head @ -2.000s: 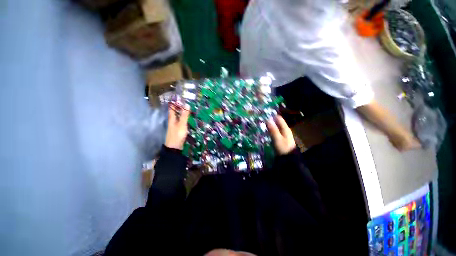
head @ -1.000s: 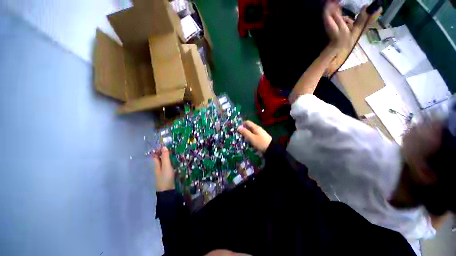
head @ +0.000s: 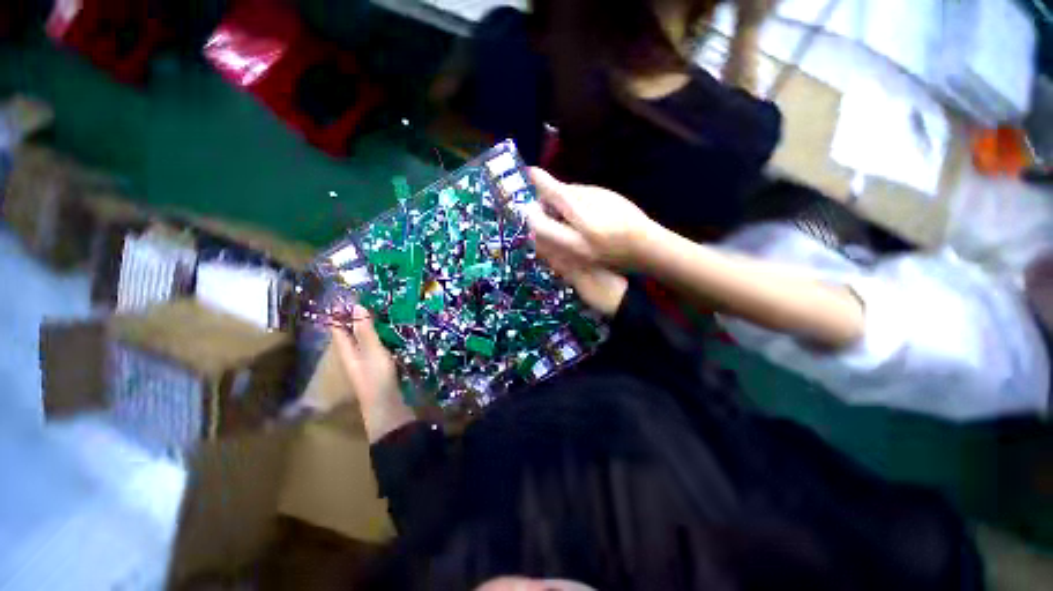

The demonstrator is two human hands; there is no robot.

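A heap of small green circuit boards with thin leads (head: 462, 271) lies on a flat, shallow tray (head: 505, 165) in front of my body. The heap hides most of the tray. My left hand (head: 372, 367) holds the tray's left edge, with thin reddish leads beside the fingers. My right hand (head: 595, 285) is at the tray's right edge, partly covered by another person's hand (head: 583, 225). That hand reaches in from the right and touches the same edge.
The other person's white sleeve (head: 912, 335) is at right. A person in black (head: 647, 139) is at the top, by a bench holding white sheets (head: 889, 133). Open cartons (head: 231, 462) and cartons with packed white sheets (head: 150, 387) are at left. Red stools (head: 260, 46) stand on green floor.
My view has turned; the cartons now show lower left and the stools upper left. The person in white has reached a hand to the tray's right edge. Both my hands still hold the tray.
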